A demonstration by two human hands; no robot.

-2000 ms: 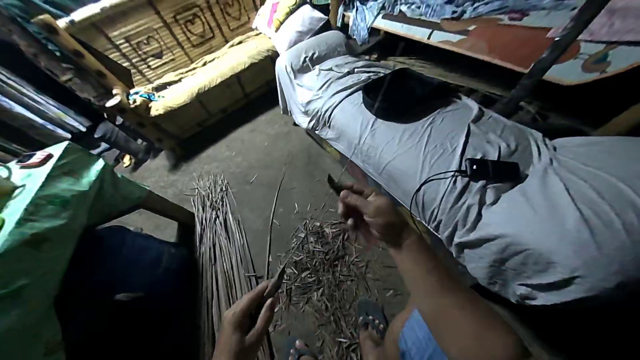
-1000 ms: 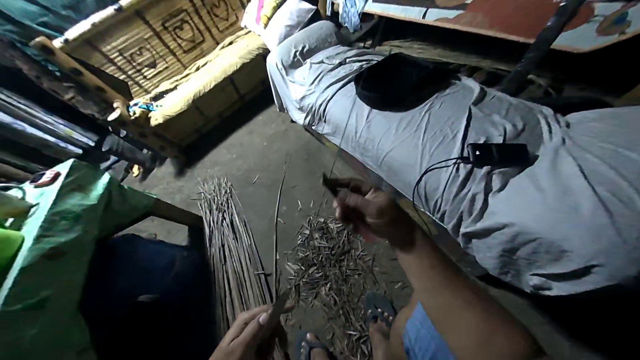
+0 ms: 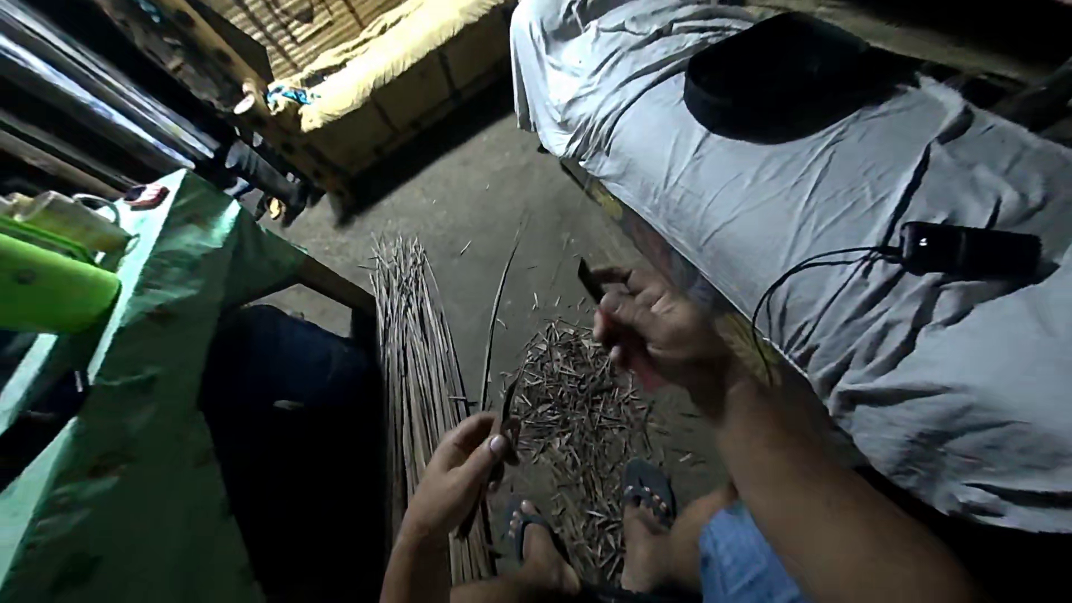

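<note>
My left hand [image 3: 469,469], low in the middle of the view, is closed around a thin dark strip [image 3: 508,402] whose pointed end rises above the fingers. To its upper right, my right hand [image 3: 657,327] grips a small dark blade [image 3: 589,279] that points up and left. The two hands are apart. A long bundle of thin dry sticks [image 3: 419,352] lies on the floor left of my left hand, and one slender stick [image 3: 502,285] shows just right of the bundle. Short cut pieces [image 3: 578,402] are heaped on the floor below and between the hands.
A bed with a grey sheet [image 3: 712,201] fills the right side, bearing a black rounded object [image 3: 770,79] and a black device [image 3: 971,249] with a cord. At left stand a green-covered table [image 3: 159,335] and a dark blue object [image 3: 285,360]. My sandalled feet [image 3: 645,494] are beside the heap.
The view has tilted and shifted. Both hands keep their holds, the left on the strip and the right on the blade.
</note>
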